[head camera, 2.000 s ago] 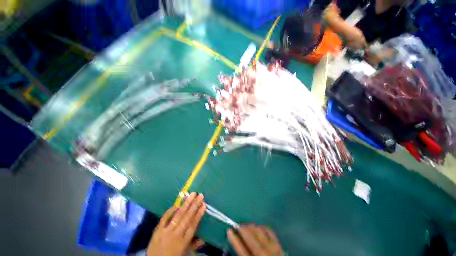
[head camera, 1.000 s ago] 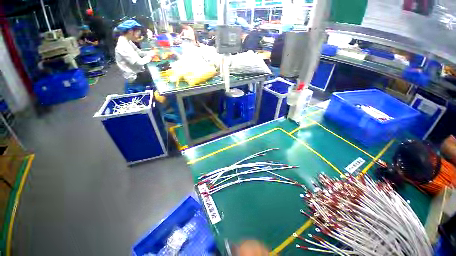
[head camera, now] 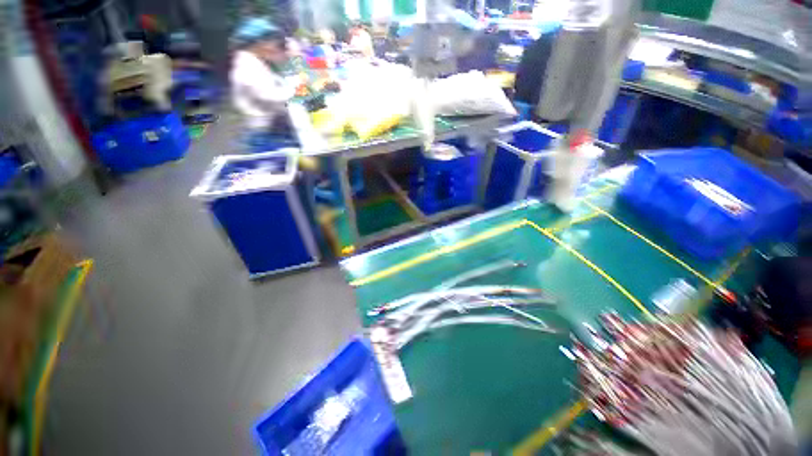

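Neither of my hands is in the picture. A large dense pile of white wire assemblies with red ends lies at the lower right on the green mat-topped bench, cut off by the lower edge. A smaller, sparser group of white wire assemblies lies curved at the left part of the bench. Its left ends lie by a white label strip near the bench edge. The view is blurred, so the single wire ends cannot be made out.
A blue bin with clear plastic stands beside the bench at lower left. A large blue tub with white pieces stands at the bench's far right. A white bottle with a red top is at the far corner. A person in white is at another table.
The view has swung up from the bench to the hall. Both hands, seen earlier at a white wire assembly, have left the picture. Since one second ago the scene has shifted slightly right.
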